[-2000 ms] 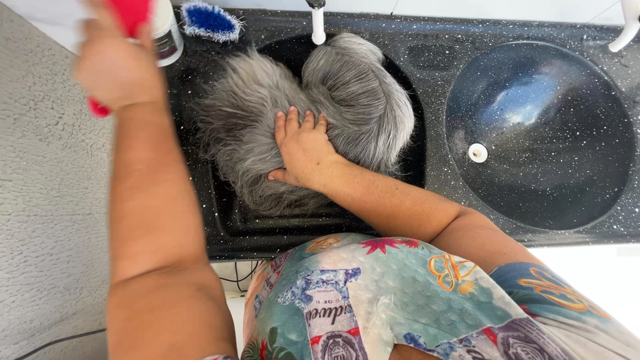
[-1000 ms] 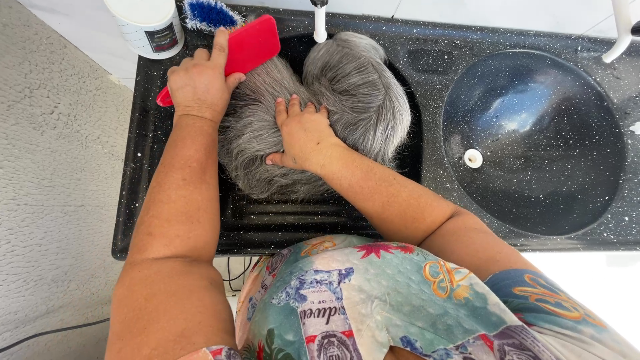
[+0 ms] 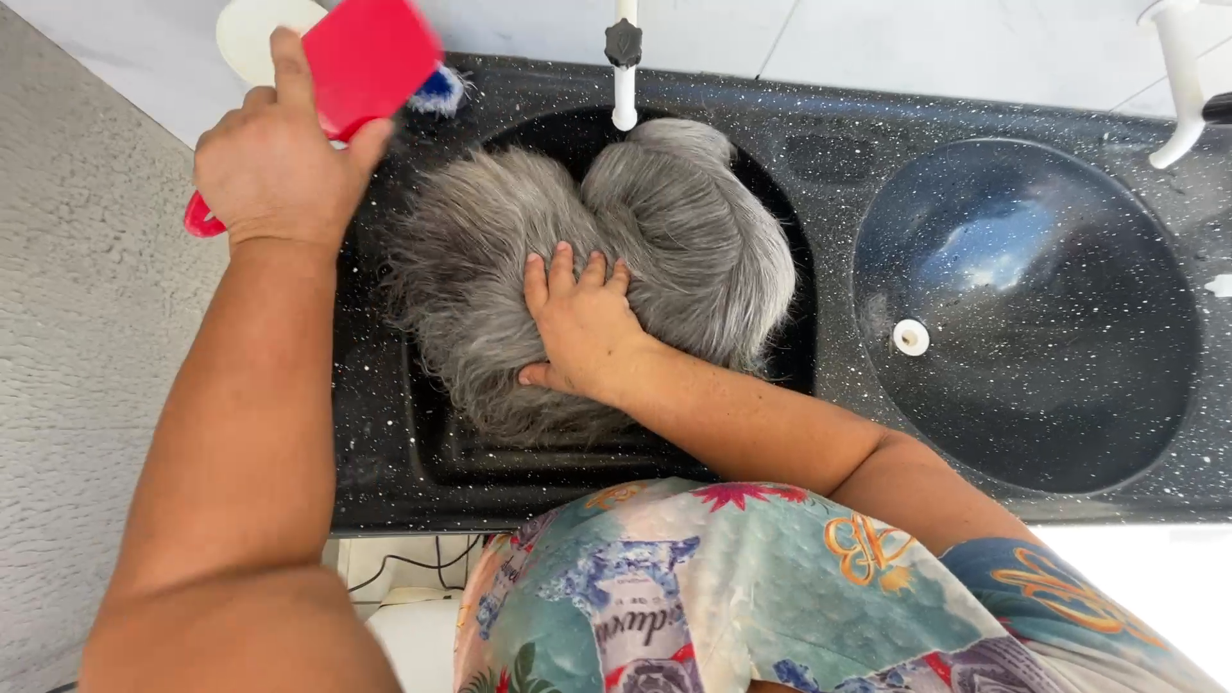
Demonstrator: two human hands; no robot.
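A long mass of grey hair (image 3: 674,221), resembling a hairpiece, lies folded in the left basin of a black speckled double sink. My right hand (image 3: 582,327) rests flat on its middle with the fingers spread. Raised at the upper left, my left hand (image 3: 279,159) grips a red paddle-shaped brush (image 3: 371,63), whose flat back faces the camera; its bristles are hidden. The brush is apart from the hair, and its looped red handle end shows below the hand. Loose, frizzy strands spread over the left side of the basin.
A white faucet (image 3: 625,87) with a dark knob stands behind the hair. A round basin (image 3: 1030,308) with a white drain plug (image 3: 911,337) is on the right, under another white faucet (image 3: 1176,87). A blue and white bristled brush (image 3: 438,91) and a white-lidded tub (image 3: 260,38) are at the upper left.
My left hand with the red brush has moved up and left, away from the hair, where it was one second ago. My right hand has stayed on the hair. The hair's left part looks fluffier.
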